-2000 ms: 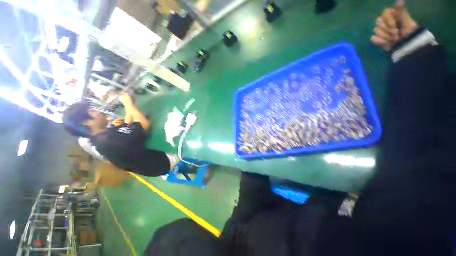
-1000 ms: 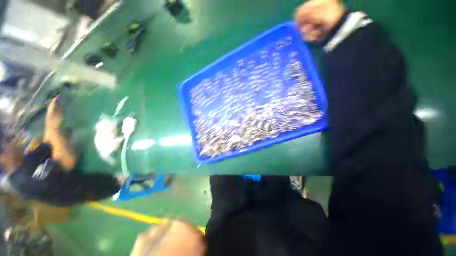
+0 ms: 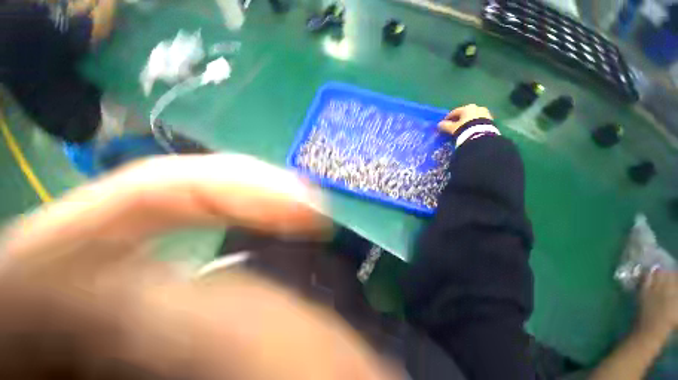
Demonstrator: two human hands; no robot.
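Note:
The blue tray (image 3: 368,194) lies on the green bench and holds many small silvery-brown rings, heaped thickest along its near side. My right hand (image 3: 467,121) is at the tray's far right corner, with its fingers closed over the rim; the sleeve covers part of the right side. My left hand (image 3: 171,215) is very large and blurred, close to the camera at the lower left. Its fingers are apart, nothing shows between them, and part of it is cut off by the picture's edge.
Black housings (image 3: 526,93) stand in a spaced row beyond the tray. A black blister tray (image 3: 561,46) is at the back right. A whitish crumpled bag (image 3: 175,59) and a white adapter (image 3: 216,70) lie left. Another person's hand (image 3: 659,297) touches a clear bag (image 3: 639,252) at right.
The view has turned rightward. My right hand has come from above the bench beyond the tray to its corner. My left hand has risen close to the camera.

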